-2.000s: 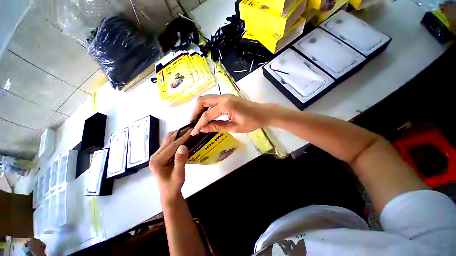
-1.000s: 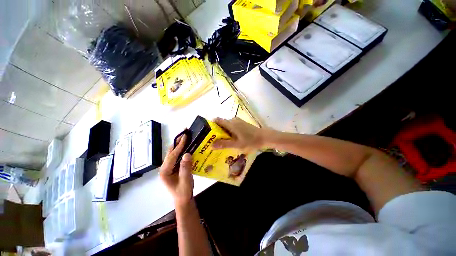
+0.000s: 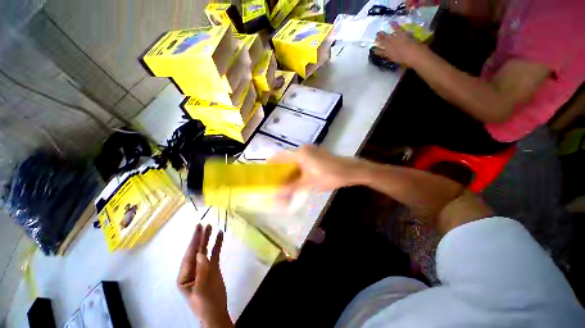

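My right hand (image 3: 314, 170) holds a yellow printed carton (image 3: 247, 182) by its near end, above the white bench. The carton is blurred by motion, and its black end points left. My left hand (image 3: 203, 272) is open and empty at lower centre, with its fingers apart, away from the carton. The handle pile (image 3: 186, 142) lies behind the held carton, and flat cartons (image 3: 138, 208) lie in an overlapping stack to the left.
Finished cartons (image 3: 195, 61) stand in uneven stacks at the back. Inner boxes (image 3: 292, 125) sit in a row beside them; more (image 3: 96, 307) are at lower left. Bagged black parts (image 3: 48, 198) lie by the wall. A neighbouring worker (image 3: 513, 70) sits at right near a red stool (image 3: 491, 166).
The view has swung right, showing the stacks and the neighbouring worker. My left hand has let go of the carton. My right hand has moved it away towards the inner boxes and stacks.
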